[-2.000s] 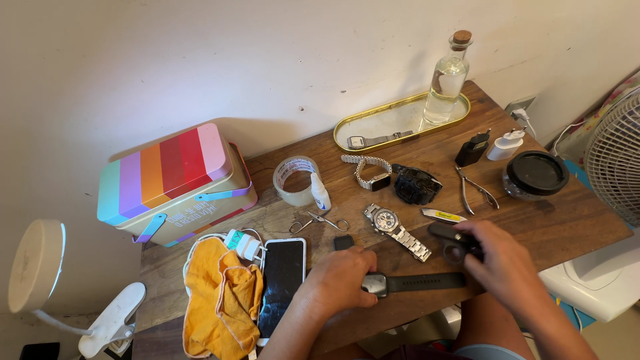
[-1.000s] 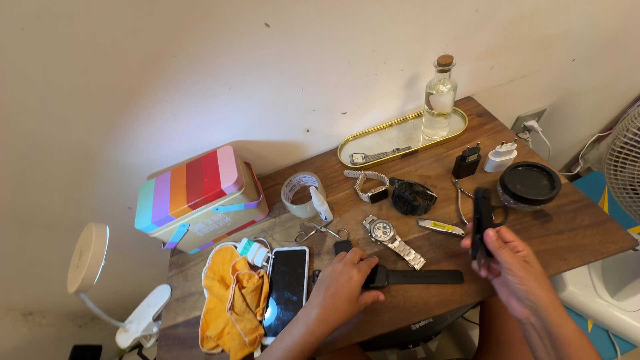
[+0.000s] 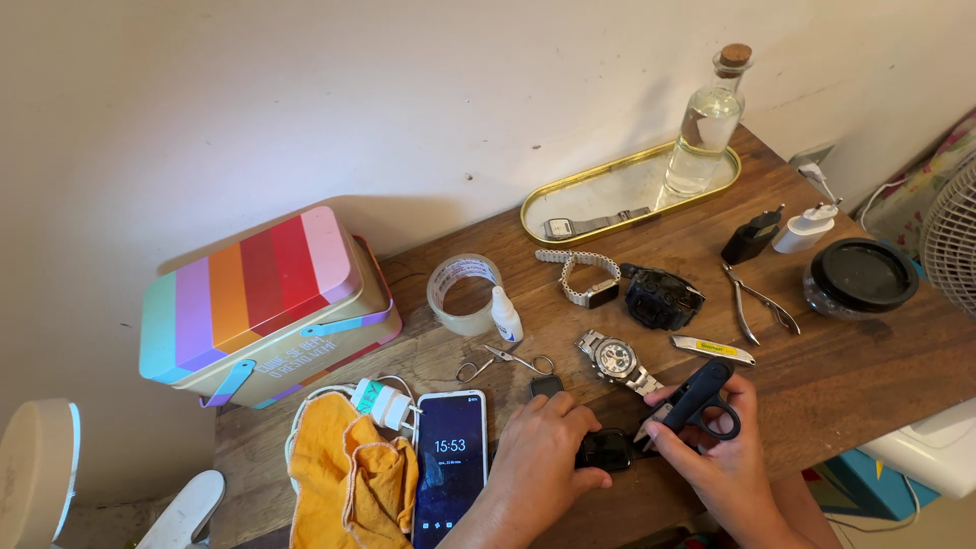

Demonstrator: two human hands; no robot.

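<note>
My left hand (image 3: 545, 450) lies over the left part of a black smartwatch (image 3: 606, 450), fingers bent and thumb beside its case, pressing it to the wooden table; the strap under the palm is hidden. Black-handled scissors or snips (image 3: 698, 396) are in my right hand (image 3: 724, 450), their short metal blades pointing down-left at the strap right of the watch case. Whether the blades touch the strap is unclear. Just above my left fingers sits a small dark square piece (image 3: 545, 386). A steel-band watch (image 3: 619, 358) lies beyond the black one.
Left are a phone (image 3: 450, 473), orange cloth (image 3: 343, 465) and striped tin (image 3: 267, 305). Farther back stand tape (image 3: 465, 293), a small white bottle (image 3: 505, 314) and a corked glass bottle (image 3: 705, 130) on a tray (image 3: 534, 225). Rightward lie a utility knife (image 3: 713, 350), nippers (image 3: 755, 301) and lidded jar (image 3: 862, 278).
My right hand has brought the snips left and down, from raised over the table's right side to the watch strap. My left hand stays at the watch. The phone's screen has lit up.
</note>
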